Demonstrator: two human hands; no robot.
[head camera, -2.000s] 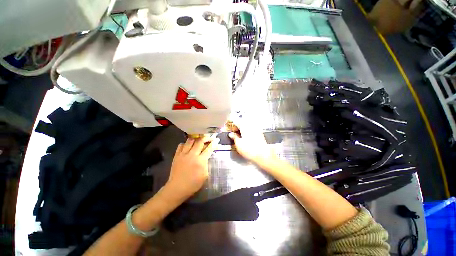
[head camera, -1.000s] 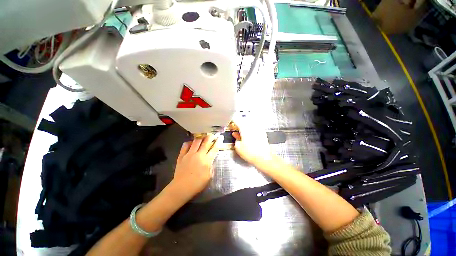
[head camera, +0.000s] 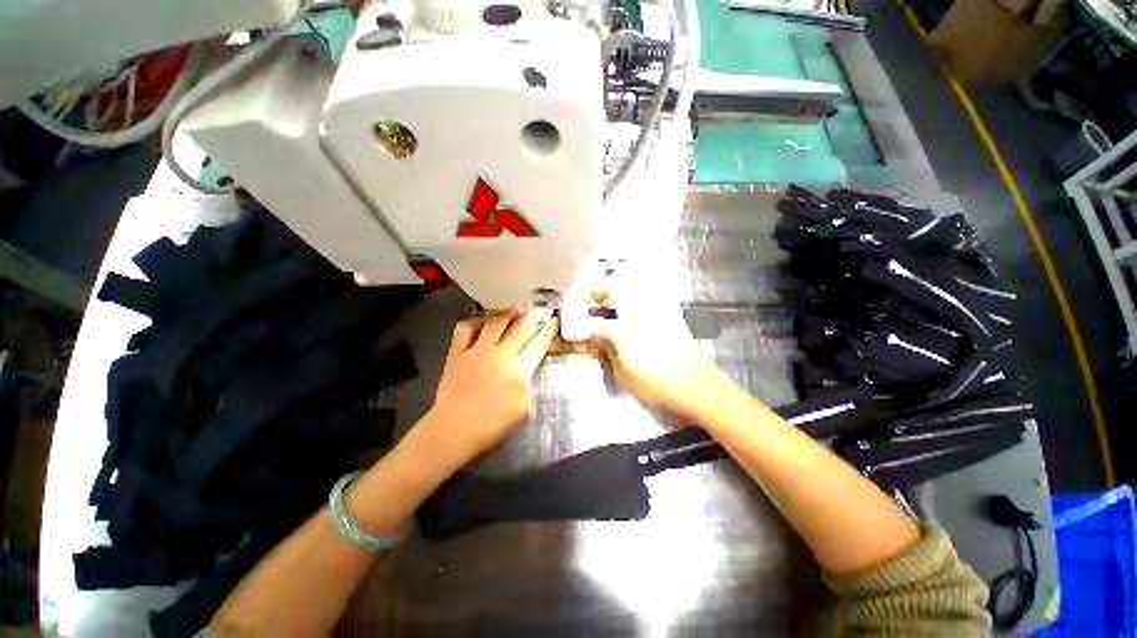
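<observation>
My left hand (head camera: 490, 371) lies palm down under the white sewing machine head (head camera: 464, 187), its fingertips together at the work clamp (head camera: 581, 327). My right hand (head camera: 658, 361) is on the clamp's right side, fingers bent in to the same spot. Both hold down a black fabric piece, whose dark end (head camera: 705, 322) shows right of my right hand. Fingers and glare hide most of it, and the needle. A longer black strip with a zipper (head camera: 549, 489) lies nearer me and passes under my right forearm.
A large heap of black fabric pieces (head camera: 237, 411) lies left. A heap of zippered pieces (head camera: 892, 299) lies right. A black cable (head camera: 1016, 548) is at the right table edge, above a blue bin (head camera: 1095, 561). A green-teal bed cover (head camera: 786, 112) is behind the head.
A white clamp part now shows between my fingertips, where the black piece showed before. My hands stay close to the same spot. The view has shifted slightly.
</observation>
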